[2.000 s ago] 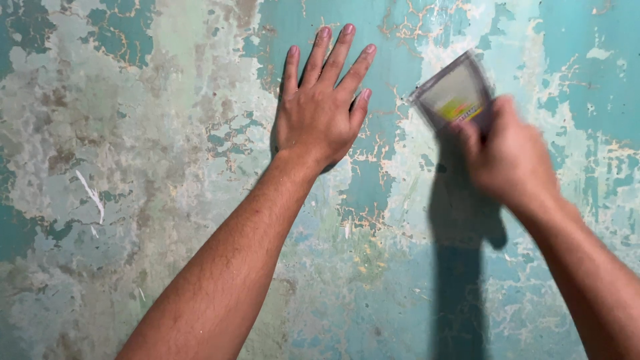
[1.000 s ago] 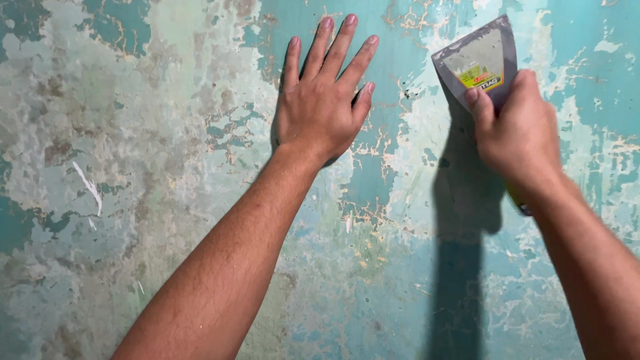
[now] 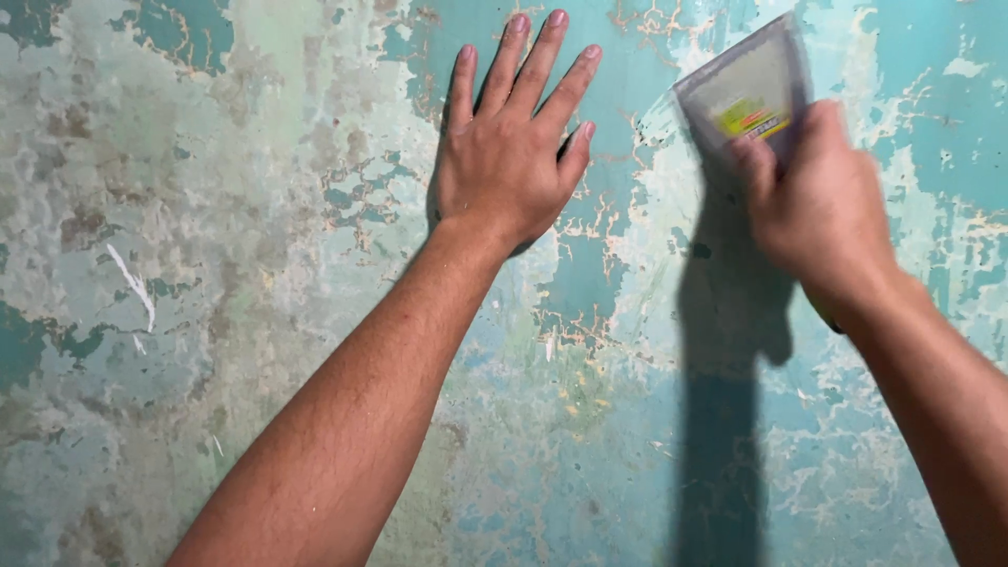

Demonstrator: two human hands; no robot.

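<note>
My left hand (image 3: pixel 512 157) lies with its palm on a wall (image 3: pixel 378 315) of worn, flaking turquoise and pale green paint, fingers spread and pointing up. To its right, my right hand (image 3: pixel 819 197) is closed around a wide-bladed putty knife (image 3: pixel 748 87), its thumb on the lower part of the blade. The grey blade bears a yellow-green label and tilts up to the left, its edge at or near the wall; contact cannot be told for sure. Most of the handle is hidden in the hand. Blade and hand are slightly blurred.
A dark shadow (image 3: pixel 720 409) of the right hand and tool runs down the wall. Cracked paint patches (image 3: pixel 583 276) lie between the hands. White scratches (image 3: pixel 134 287) mark the wall at the left.
The putty knife and my right hand have shifted slightly left since one second ago, and the blade is tilted more to the left. My left hand has stayed in place.
</note>
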